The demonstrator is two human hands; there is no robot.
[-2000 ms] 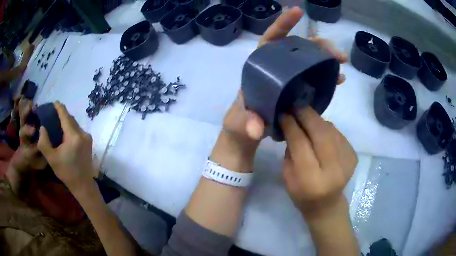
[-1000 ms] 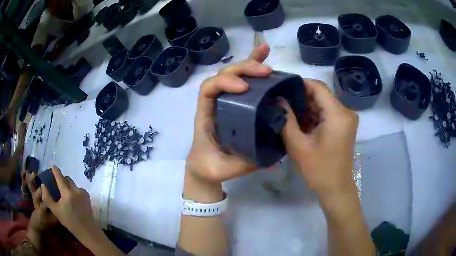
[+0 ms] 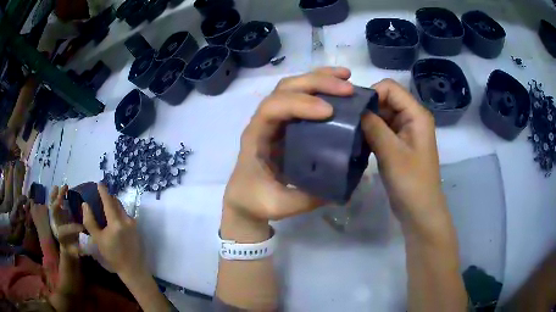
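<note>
A dark grey housing point(image 3: 323, 149) is held in the air in front of me, tilted on its side with its opening turned to the right. Its inside is mostly hidden. My left hand point(image 3: 277, 146), with a white wristband, wraps around the housing from the left, fingers over the top. My right hand point(image 3: 405, 143) has its thumb and fingers at the upper right rim and grips there. Whether it also holds a small clip cannot be seen.
A loose pile of small clips point(image 3: 146, 163) lies left, another point(image 3: 541, 125) far right. Open housings stand at the far left point(image 3: 210, 68) and right point(image 3: 440, 90). A clear plastic sheet point(image 3: 472, 201) lies lower right. Another person's hands point(image 3: 119, 234) hold a housing at left.
The housing has turned, so its opening faces further right and shows less. My right hand's fingers have moved from inside the housing to its upper rim. The other person's hands have shifted right.
</note>
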